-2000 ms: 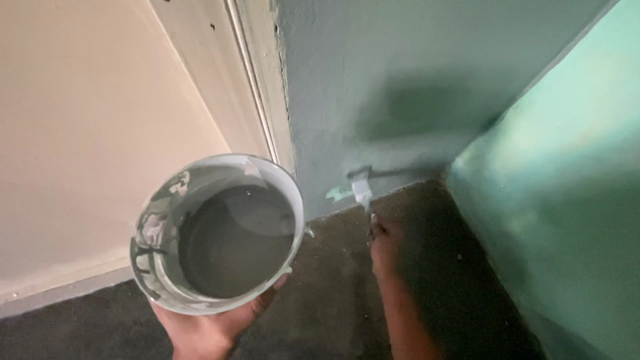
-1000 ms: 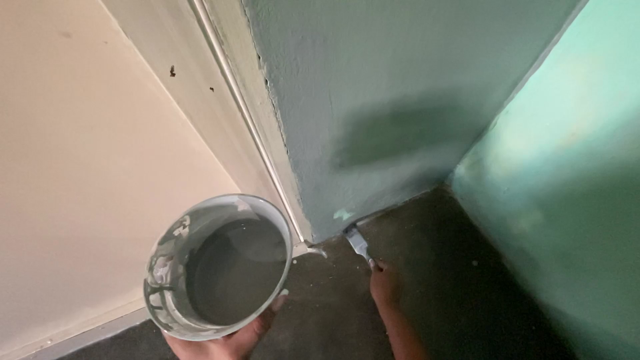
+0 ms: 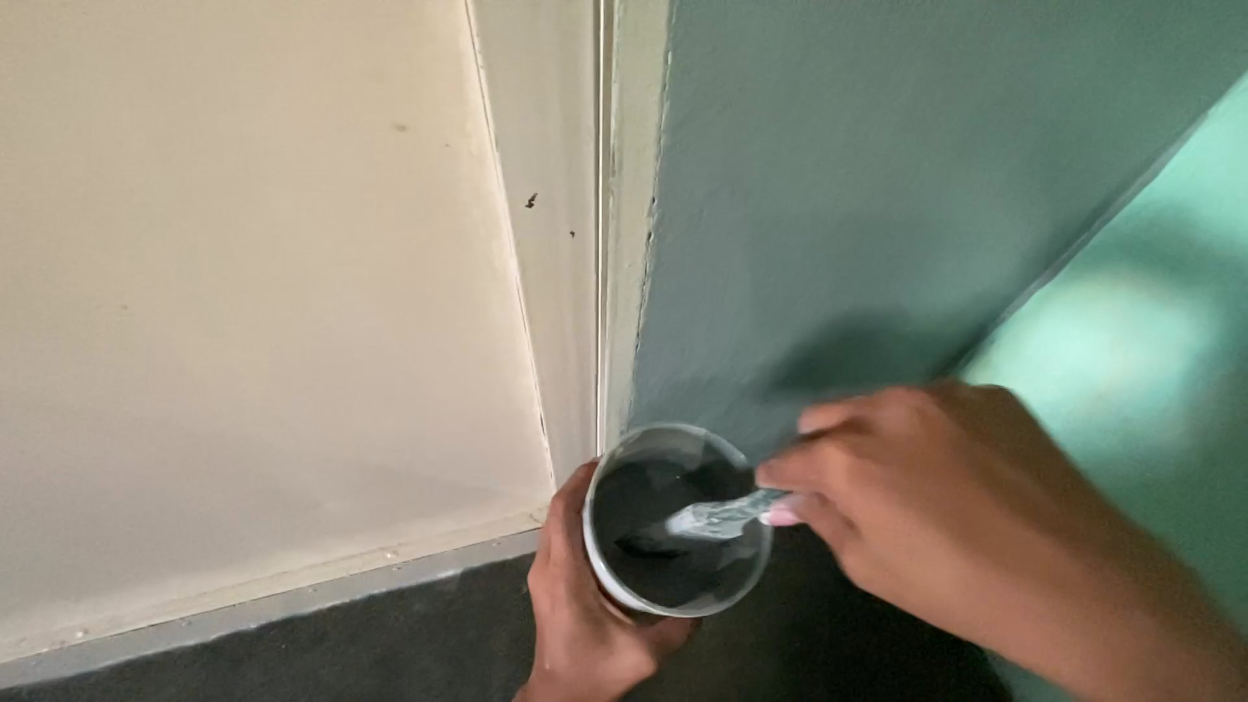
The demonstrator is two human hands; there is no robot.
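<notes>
Gripped around its left side and base, a white plastic bucket (image 3: pixel 597 565) of grey paint (image 3: pixel 643 497) is in my left hand (image 3: pixel 580 595). My right hand (image 3: pixel 897 478) pinches the handle of a paintbrush (image 3: pixel 717 517) and reaches over the bucket's right rim. The brush's paint-smeared head is inside the bucket; whether its bristles are in the paint cannot be told. Behind the bucket stands the grey-green wall (image 3: pixel 799 195), with a dark shadow low on it.
At left is a cream door panel (image 3: pixel 263 273) beside a door frame (image 3: pixel 546 244) with chipped spots. A lighter green wall (image 3: pixel 1121 361) meets the grey-green one at a corner on the right. The dark floor (image 3: pixel 390 624) lies below.
My right hand has moved with the brush from the foot of the grey-green wall to the bucket. The bucket has moved right in the view. The view has shifted and turned.
</notes>
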